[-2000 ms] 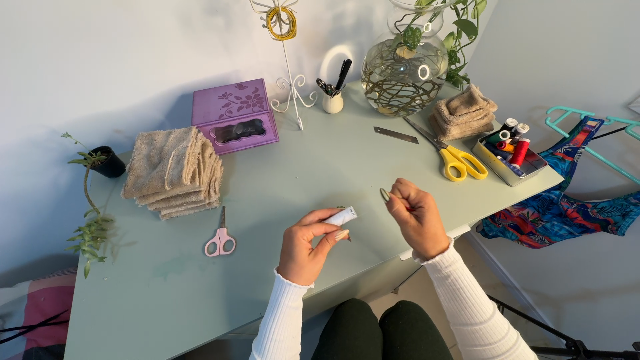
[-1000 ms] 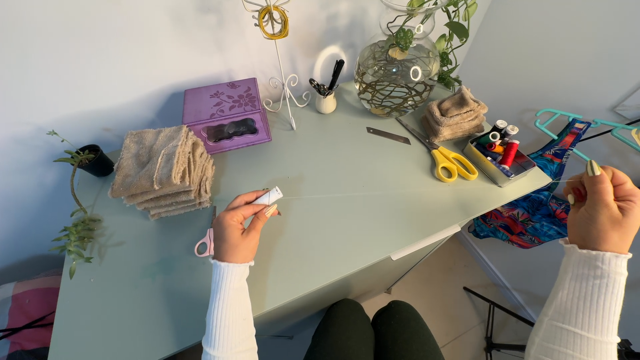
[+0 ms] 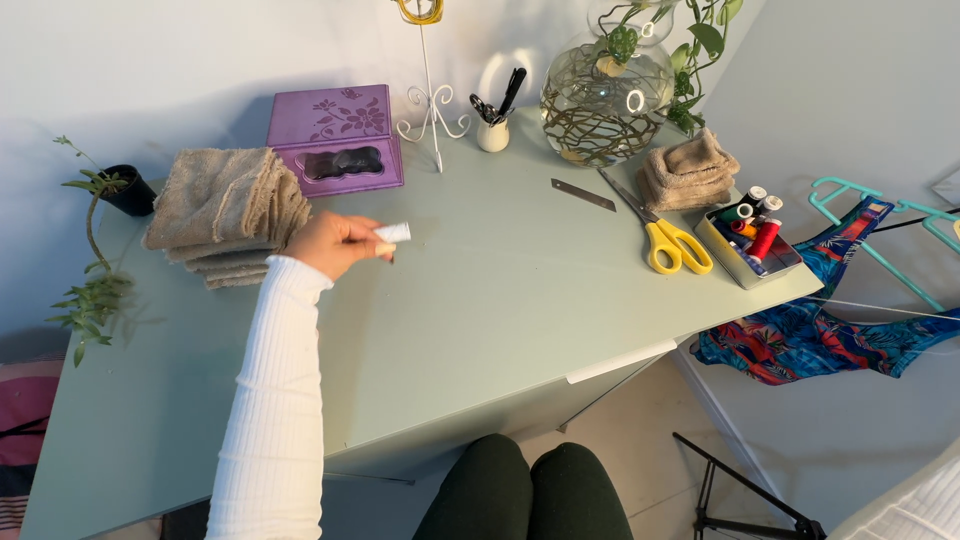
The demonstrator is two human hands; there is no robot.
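Observation:
My left hand [image 3: 337, 241] pinches a small spool of white thread [image 3: 394, 232] between thumb and fingers, above the desk and beside the stack of folded beige cloths [image 3: 225, 202]. A white thread [image 3: 885, 306] crosses in front of the patterned garment at the right; its middle stretch over the desk is too faint to follow. My right hand is outside the view, and only its white sleeve [image 3: 911, 499] shows at the lower right corner. The pink-handled scissors are hidden behind my left arm. Yellow-handled scissors [image 3: 667, 240] lie near a metal tin of thread spools [image 3: 750, 255].
On the green desk [image 3: 465, 330] stand a purple box [image 3: 334, 127], a pen holder [image 3: 493, 135], a glass vase [image 3: 600, 105] and a potted plant [image 3: 129, 191]. A flat metal blade [image 3: 583, 196] lies near smaller folded cloths [image 3: 686, 172]. A colourful garment [image 3: 795, 337] hangs on the right.
My left hand has moved left toward the cloth stack, still holding the white spool. My right hand has moved far right and out of view.

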